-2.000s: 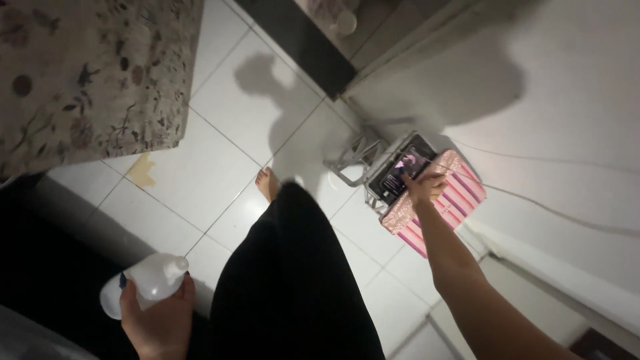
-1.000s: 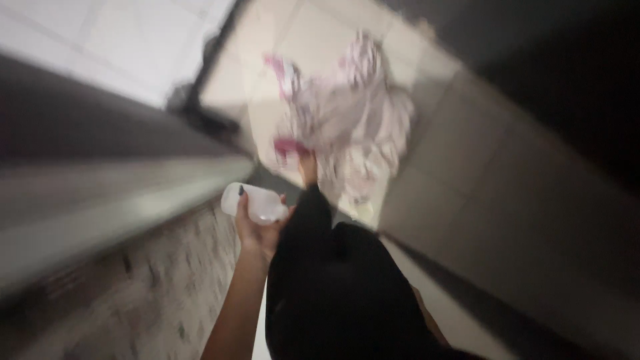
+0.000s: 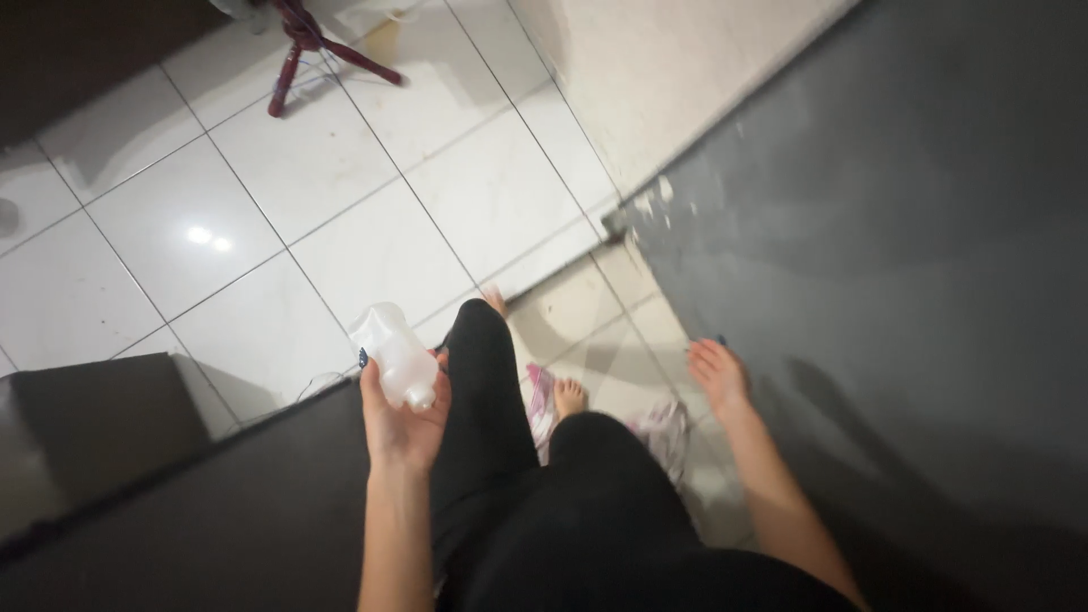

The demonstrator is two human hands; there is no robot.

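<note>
A white translucent plastic bottle (image 3: 395,353) lies in my left hand (image 3: 408,429), its narrow neck pointing down toward the palm, with thumb and fingers around its sides. My right hand (image 3: 718,374) hangs at the right with nothing in it, its fingers extended beside the dark grey wall or door panel. Between the two hands are my legs in black trousers (image 3: 493,399). Crumpled pale pink cloth (image 3: 663,433) lies on the floor by my bare foot (image 3: 569,397), partly hidden behind my leg.
A dark red tripod-like stand (image 3: 297,51) rests on the white floor tiles at the top left. The dark grey panel (image 3: 892,212) fills the right side. At the lower left are a dark box-like object (image 3: 110,433) and a dark surface. A raised edge (image 3: 552,276) divides white tiles from beige ones.
The view has swung strongly between frames. Two seconds ago my right hand touched a phone-like device above a pink striped item; now it is empty. My left hand holds the bottle throughout.
</note>
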